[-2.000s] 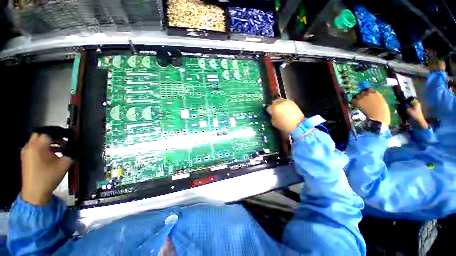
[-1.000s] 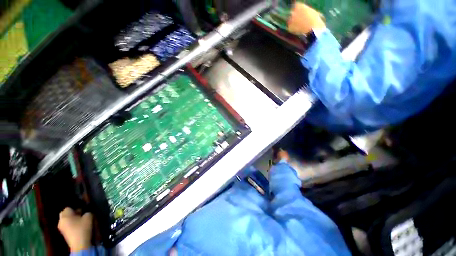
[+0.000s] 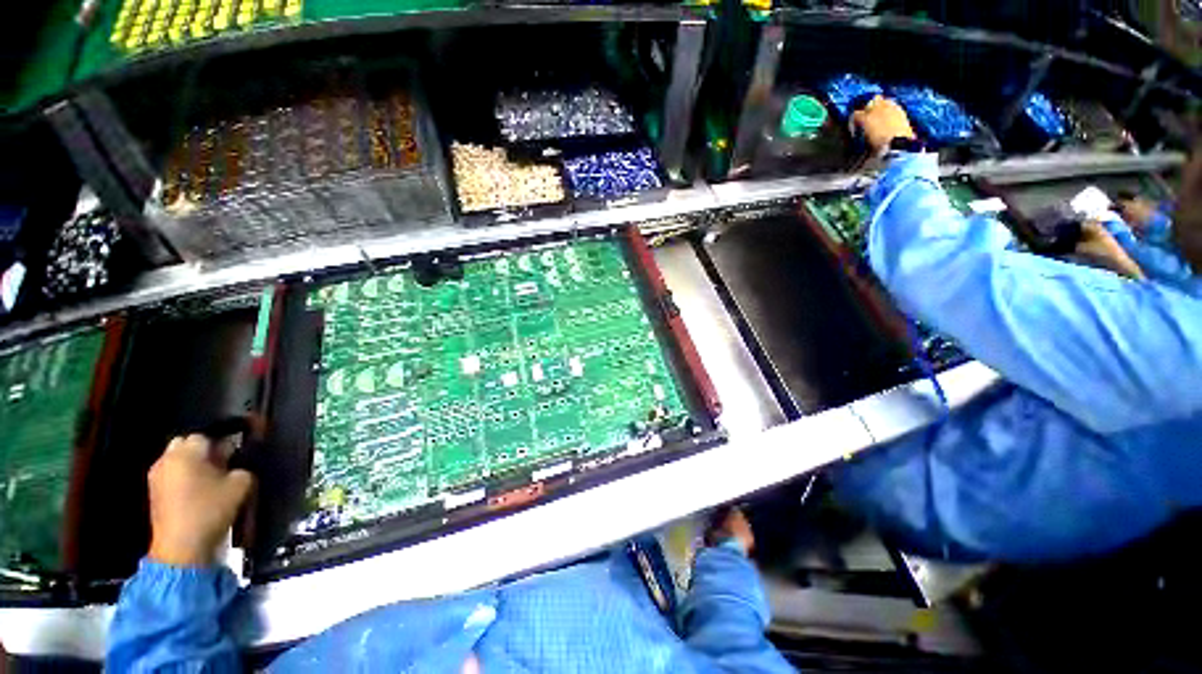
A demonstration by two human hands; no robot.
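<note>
The green circuit board (image 3: 488,382) lies in its black carrier (image 3: 396,529), which has dark red side bars, on the rail in front of me. Pale outlines run along its top, and no orange-brown parts show on it. My left hand (image 3: 198,494) is at the carrier's left side bar, its fingers curled against the bar with black finger cots on; the fingertips are partly hidden. My right hand (image 3: 732,531) is off the carrier, low beyond the near rail by my smock, small and dark; whether it holds anything cannot be seen.
Behind the far rail (image 3: 376,248) stand clear stacked trays (image 3: 310,165), cream parts (image 3: 501,178), blue-violet parts (image 3: 613,173) and silver-grey parts (image 3: 564,115). Another board (image 3: 50,435) is at left. A neighbour's arm (image 3: 982,283) reaches over the right-hand board to a bin of blue packets (image 3: 929,115).
My right hand has left the carrier's right bar and is down below the near rail. My left hand stays at the left bar. My view swung and came back. The neighbour's hand moved up to the bin.
</note>
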